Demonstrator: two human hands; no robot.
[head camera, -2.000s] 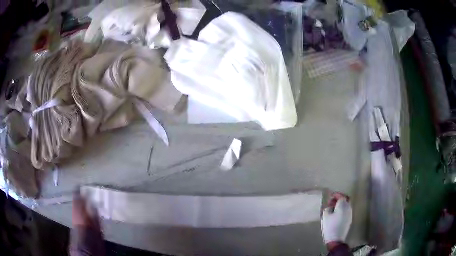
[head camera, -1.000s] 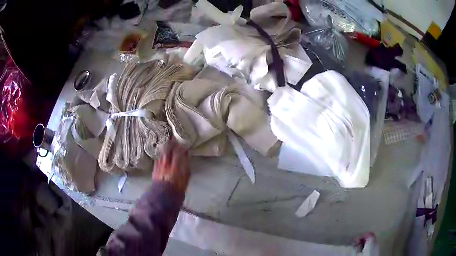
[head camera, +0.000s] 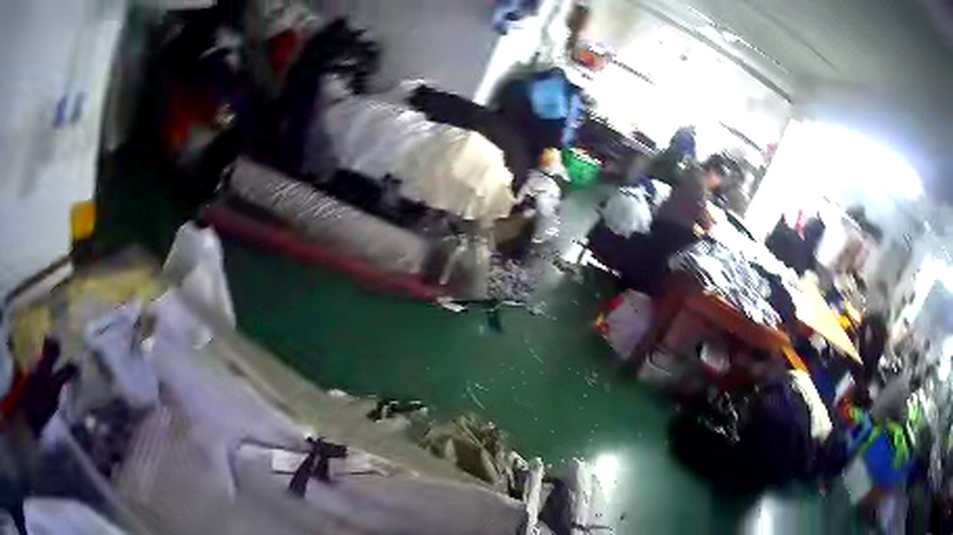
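Neither of my hands is in view. Nearest in front of me is a long pale bundle (head camera: 408, 499) along the table edge at the lower left, with a dark purple tie (head camera: 317, 465) around it. A pale checked piece (head camera: 167, 449) lies left of it, blurred. A dark purple scrap (head camera: 44, 389) shows at the far left edge. The interlining strip and the beige bundle are out of the picture.
Green floor (head camera: 418, 361) runs beyond the table. Long fabric rolls (head camera: 324, 219) lie across it. Crumpled olive cloth (head camera: 465, 449) is by the table edge. A person (head camera: 690, 204) is beside a cloth-covered orange-brown table (head camera: 721, 319) at right. Dark bags (head camera: 752, 434) lie on the floor.
The view has swung up and right, from the tabletop to the room. My hands, the strip, the beige bundle and the white pile have left the picture.
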